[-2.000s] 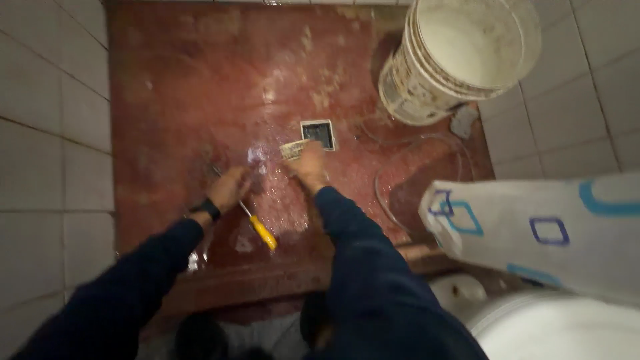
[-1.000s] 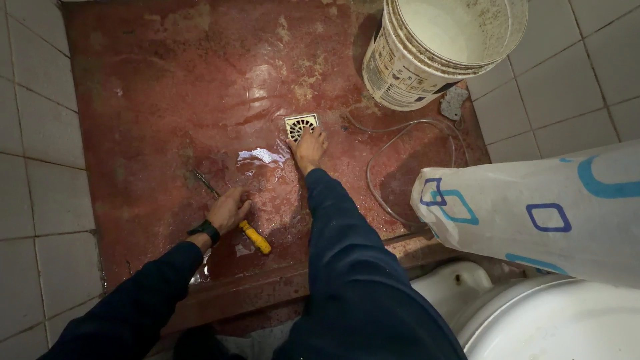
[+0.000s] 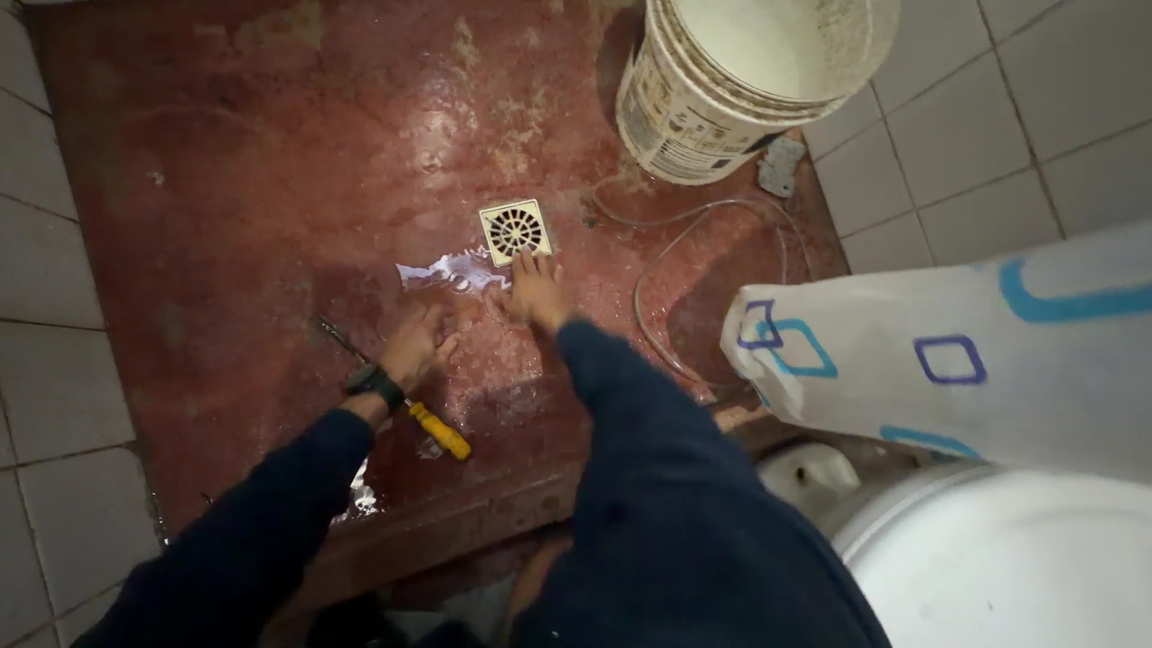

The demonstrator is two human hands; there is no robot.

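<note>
A square floor drain grate (image 3: pixel 516 232) with a round slotted pattern lies in the wet red floor. The fingertips of my right hand (image 3: pixel 537 292) touch its lower edge, holding nothing. My left hand (image 3: pixel 417 349), with a dark watch on the wrist, hovers over or rests on the floor to the lower left of the grate, fingers apart and nothing held. A screwdriver with a yellow handle (image 3: pixel 438 431) lies on the floor beneath my left wrist, its shaft partly hidden.
A dirty white plastic bucket (image 3: pixel 679 117) stands at upper right beside a grey rough piece (image 3: pixel 780 166). Clear thin tubing (image 3: pixel 641 292) curls on the floor. A patterned shower curtain (image 3: pixel 864 351) and a white toilet (image 3: pixel 1008 558) are at right. Tiled walls (image 3: pixel 972 153) flank the floor.
Two seconds ago the drain opening was uncovered, with my right hand beside it holding a light-coloured piece; now the grate covers it. My left hand has come nearer the grate since one second ago.
</note>
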